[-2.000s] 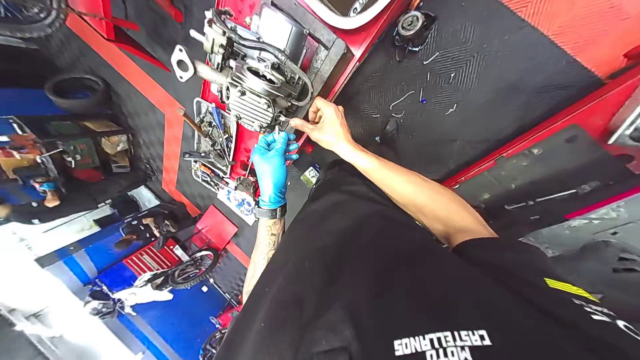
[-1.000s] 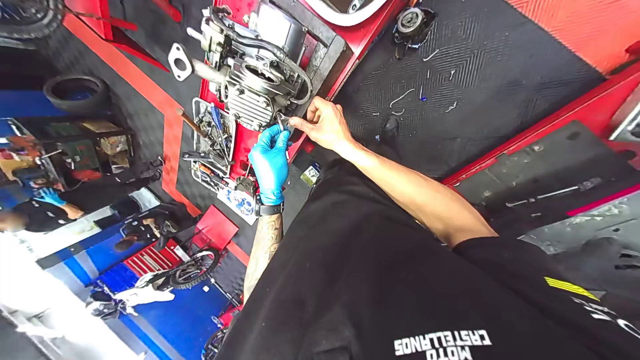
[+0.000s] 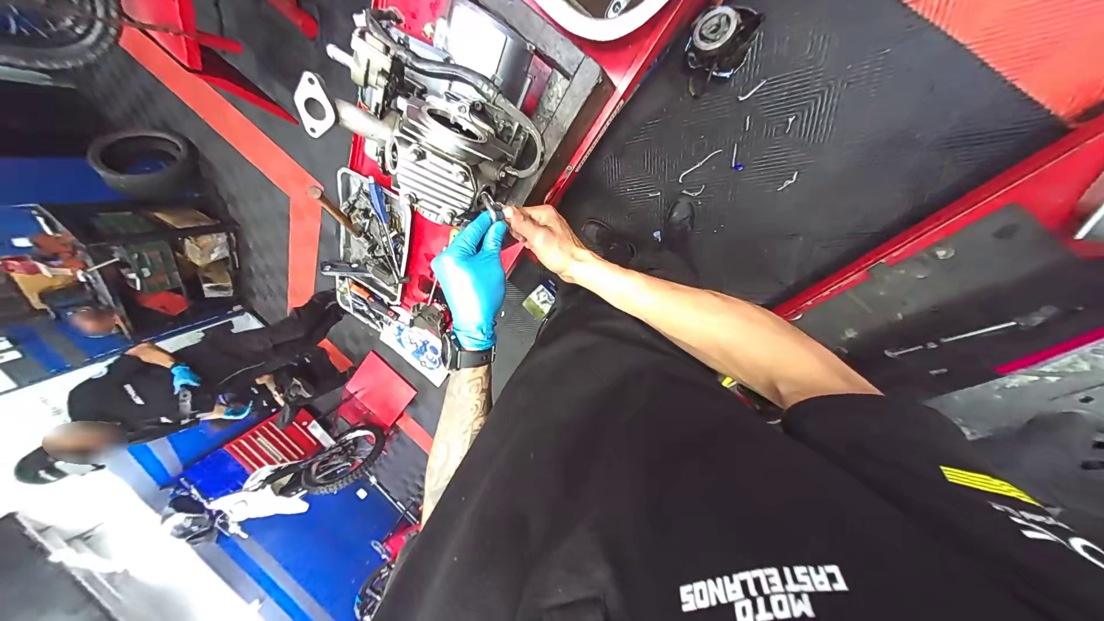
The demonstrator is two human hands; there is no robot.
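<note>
A motorcycle engine (image 3: 444, 125) with a finned metal cylinder head (image 3: 435, 177) lies on a red workbench (image 3: 423, 254). My left hand (image 3: 470, 280), in a blue glove, is at the lower corner of the head, its thumb and fingertips pinching a small dark metal part (image 3: 495, 212). Bare, my right hand (image 3: 545, 237) meets it from the right, with thumb and finger on the same part. The part's upper end points to the head; whether it touches is hard to tell.
Beside the engine lies a wire-edged tray of tools (image 3: 375, 228) with a hammer (image 3: 332, 210). A metal gasket plate (image 3: 315, 105) stands out left. A round engine part (image 3: 716, 34) rests on the black mat. A co-worker (image 3: 129, 388) is at lower left.
The co-worker at the left has come further into view. My hands stay at the cylinder head's corner, with my left hand's fingers slightly shifted around the small part.
</note>
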